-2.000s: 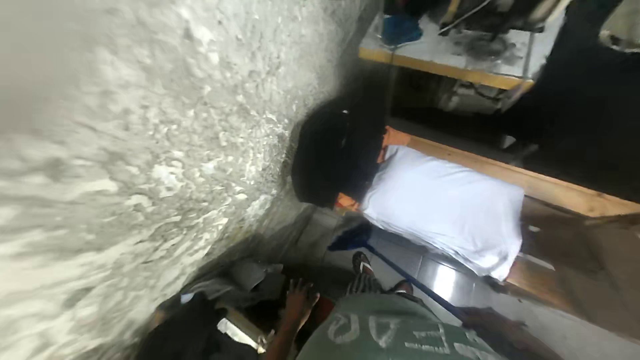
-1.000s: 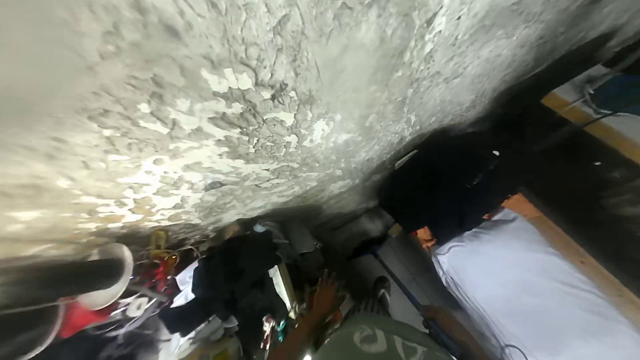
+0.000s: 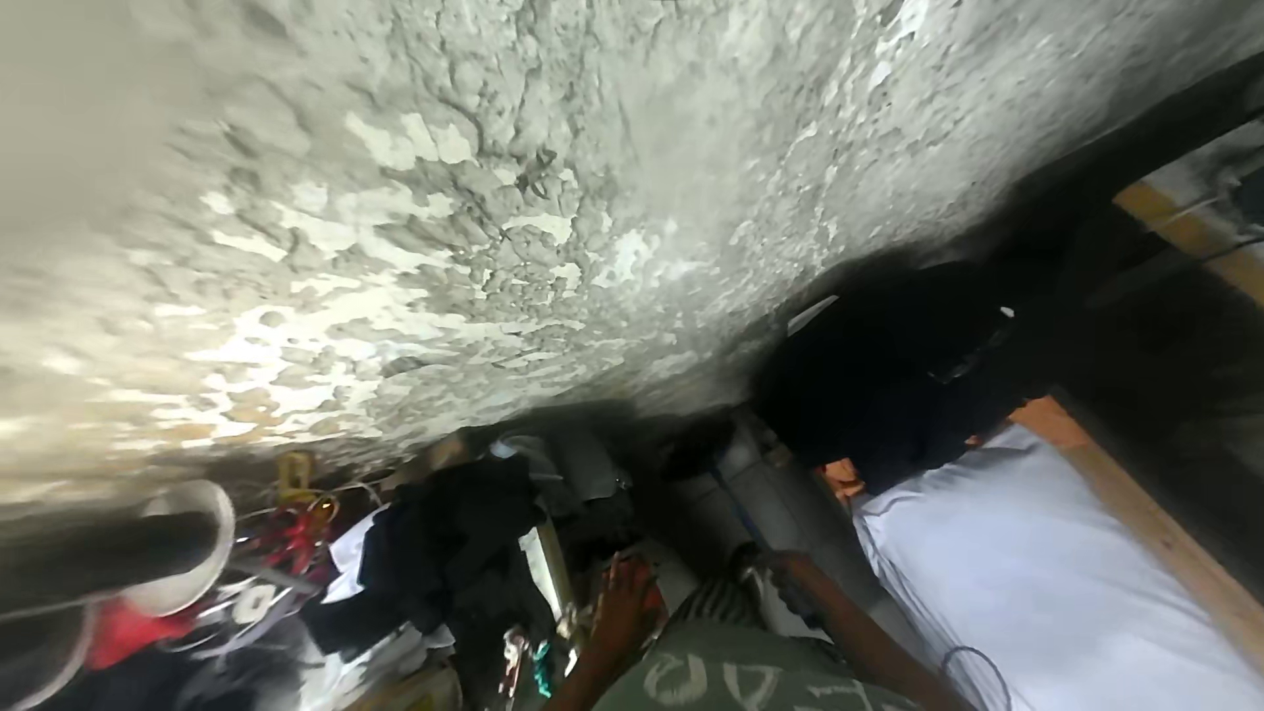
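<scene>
My right hand (image 3: 790, 578) is closed around the dark handle of a long blue stick (image 3: 739, 506), whose far end runs toward the dark foot of the wall. What sits at that end is too dark to name. My left hand (image 3: 624, 592) has its fingers spread, palm down, over or against something reddish beside a pile of things; whether it touches it is hard to tell. Black cloth (image 3: 454, 538) lies heaped to its left. Below the hand are small hanging items, one teal (image 3: 541, 670).
A peeling plaster wall (image 3: 612, 227) fills the upper view. To the right, white-covered bedding (image 3: 1047, 573) lies within a wooden frame (image 3: 1165, 533), near a large black object (image 3: 889, 375). Cables, red items and a white-rimmed round object (image 3: 212, 543) crowd the lower left.
The view has swung far toward the wall and the cluttered pile. The right hand keeps the stick, which now points toward the foot of the wall.
</scene>
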